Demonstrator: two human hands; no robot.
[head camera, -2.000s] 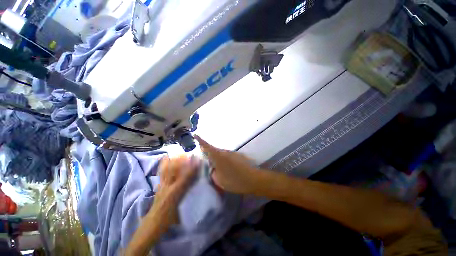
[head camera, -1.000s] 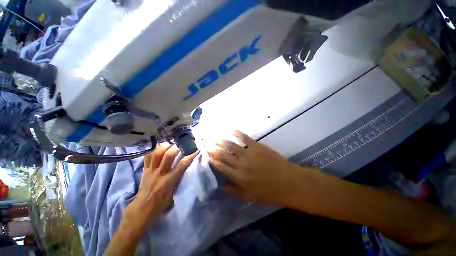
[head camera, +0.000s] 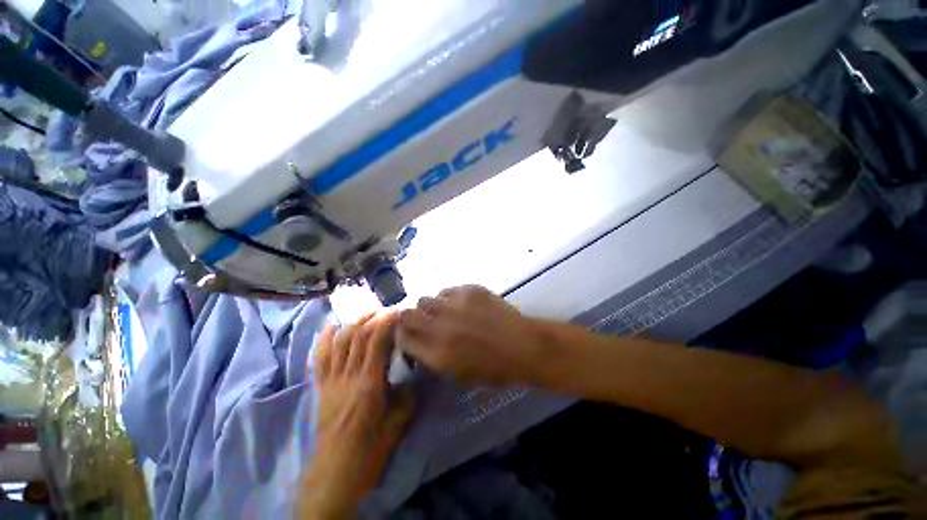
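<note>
A light blue-grey garment piece (head camera: 229, 386) lies in folds left of and under my hands, in front of the white sewing machine (head camera: 447, 168). My left hand (head camera: 358, 371) lies on the cloth just below the presser foot area (head camera: 384, 281), fingers bent and close together. My right hand (head camera: 462, 330) is beside it, fingers curled and pinching the cloth edge near the needle. The fingertips of both hands nearly meet. The needle and the exact stitching spot are hidden behind the dark cylindrical fitting and fingers.
A yellowish open box (head camera: 793, 163) with pale items stands at the right end of the bed. A ruler strip (head camera: 691, 279) runs along the table's front edge. Heaped blue-grey cloth (head camera: 46, 259) lies at the left. A dark green-grey rod (head camera: 127, 139) reaches in from the upper left.
The view has moved back from the machine. My right hand's fingers have curled in closer to my left hand. My left hand now lies flatter, with less cloth showing between the hands.
</note>
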